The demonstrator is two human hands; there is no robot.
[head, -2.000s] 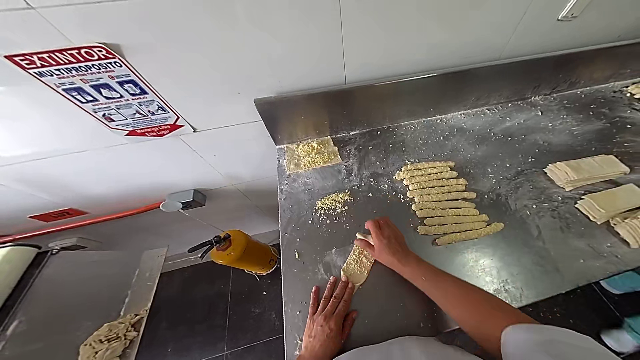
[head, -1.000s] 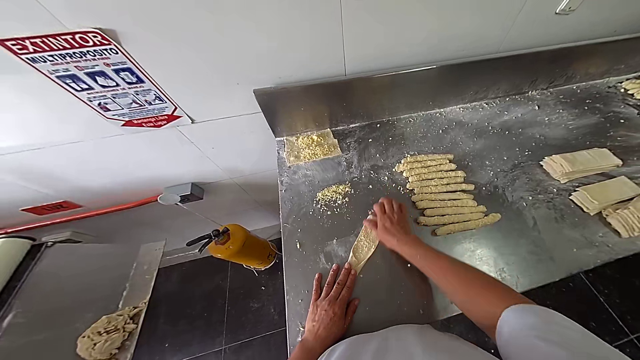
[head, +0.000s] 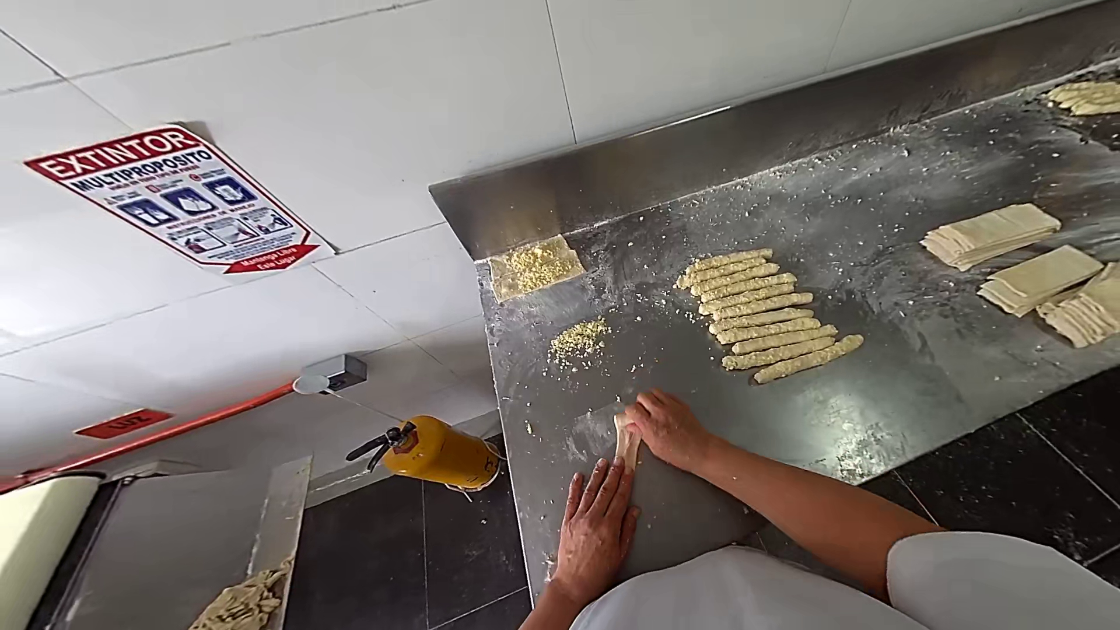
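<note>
A narrow strip of dough (head: 628, 446) lies on the steel worktop (head: 604, 289) between my hands. The fingers of my right hand (head: 668, 429) are closed on its far end. My left hand (head: 597, 525) rests flat, fingers together, with the fingertips over the near end. Past my hands is a small pile of crumbly filling (head: 581, 339), and beyond it a flat dough piece topped with crumbs (head: 537, 267). Several rolled, crumb-coated dough sticks (head: 761, 315) lie side by side to the right of these.
Stacks of flat dough sheets (head: 991, 234) lie at the right, with more dough (head: 1087, 98) at the far right. A steel backsplash (head: 665, 162) borders the worktop. A yellow fire extinguisher (head: 448, 453) stands left of it. At lower left, a dough heap (head: 245, 604) sits on another surface.
The crumb-covered face of the dough strip showed between my hands before; now the strip looks narrower and shows a plain dough surface. My right hand keeps hold of the far end.
</note>
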